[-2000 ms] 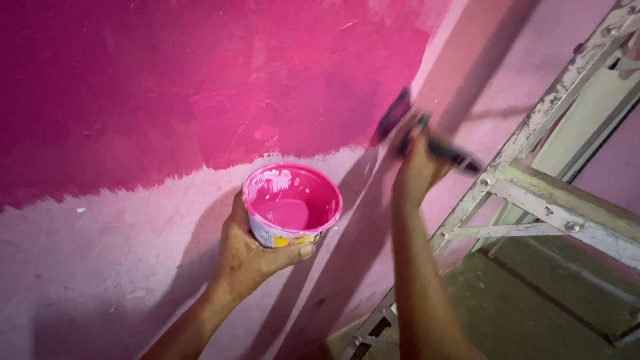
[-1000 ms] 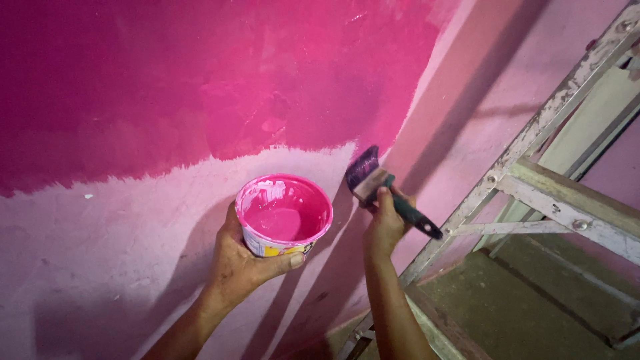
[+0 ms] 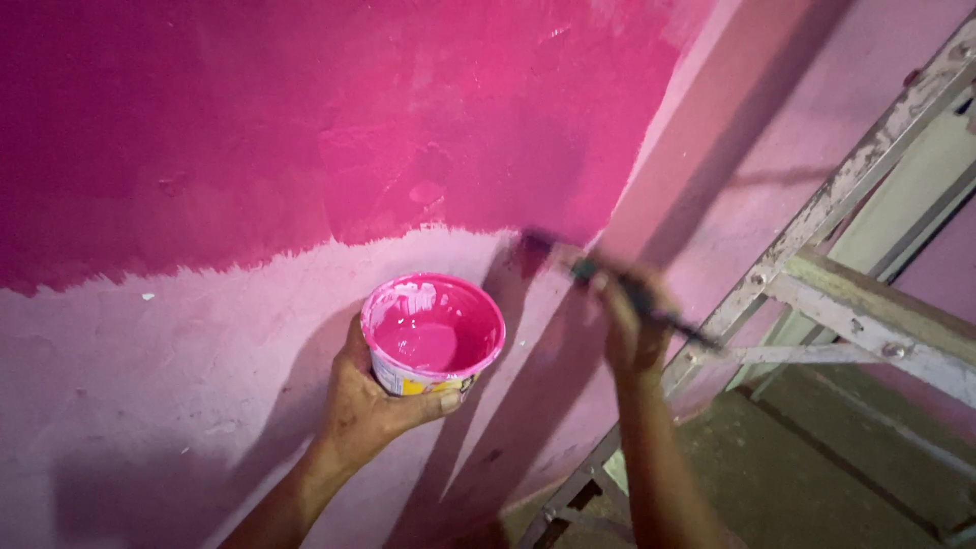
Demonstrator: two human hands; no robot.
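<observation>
My left hand (image 3: 374,404) grips a round plastic tub (image 3: 433,328) from its left and underside. Bright pink paint covers the tub's inner wall and lies in its bottom; the outside bears a printed label. To the right, my right hand (image 3: 637,320) is closed around the dark handle of a paintbrush (image 3: 583,267), both blurred. The brush's bristles are at the lower edge of the deep pink paint on the wall (image 3: 488,152), near the corner. Below that ragged edge the wall is pale pink. Whether the bristles press on the wall is hard to tell.
A paint-spattered stepladder (image 3: 846,183) stands on the right, its rail close to my right hand and its step (image 3: 877,305) farther right. Behind it is an adjoining pale pink wall (image 3: 808,152). The greenish-grey floor (image 3: 793,457) shows at the lower right.
The deep pink area reaches a little lower near the corner than two seconds ago. My right hand has moved the brush about along that edge; my left hand still holds the tub.
</observation>
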